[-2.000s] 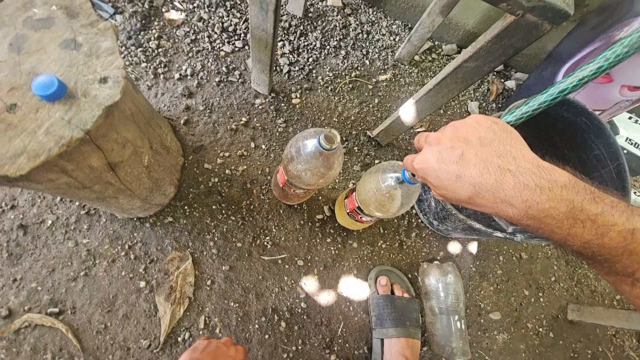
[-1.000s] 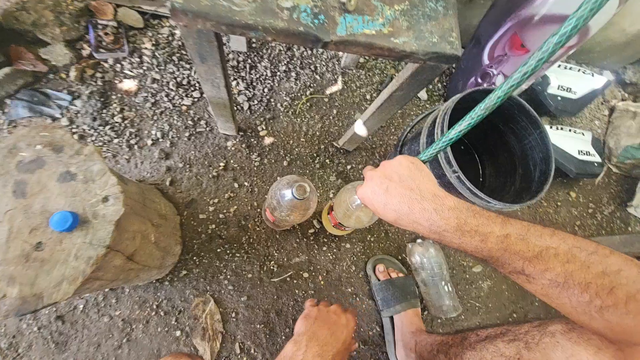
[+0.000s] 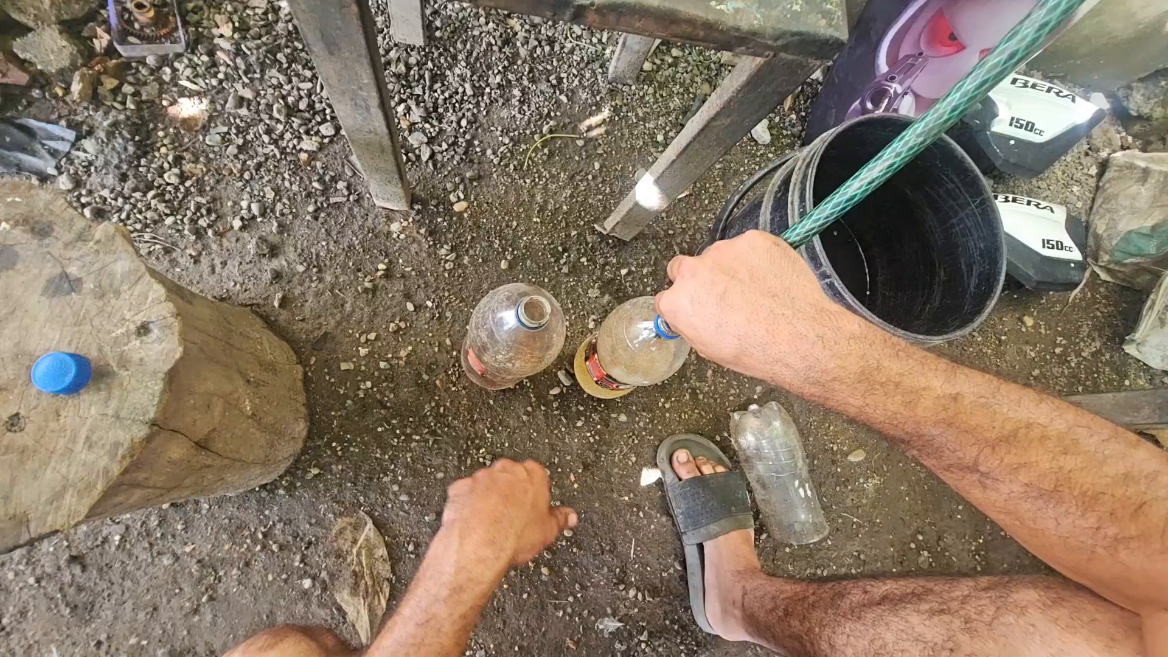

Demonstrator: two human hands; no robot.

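My right hand (image 3: 744,301) closes around the end of a green braided hose (image 3: 922,137) at the mouth of a clear plastic bottle (image 3: 639,342). That bottle stands on the dirt with a red label, a blue neck ring and some yellowish liquid low inside; my fingers hide where hose and neck meet. Just left of it stands a second plastic bottle (image 3: 516,333), uncapped, its mouth facing up. My left hand (image 3: 506,511) hovers below the bottles with fingers curled and nothing visible in it. A blue bottle cap (image 3: 61,373) rests on the tree stump (image 3: 219,365).
A black bucket (image 3: 990,265) is behind my right hand. Metal legs (image 3: 360,119) of a bench reach the gravel ahead. My sandalled foot (image 3: 707,502) is beside an empty plastic bottle (image 3: 780,474) lying down. Black-and-white plastic panels (image 3: 1036,123) lie at the right. A dry leaf (image 3: 360,570) is near my left forearm.
My left hand has come further into view from the bottom edge. My right hand stays at the neck of the bottle with the hose. The view has shifted, showing more of the bench and bucket.
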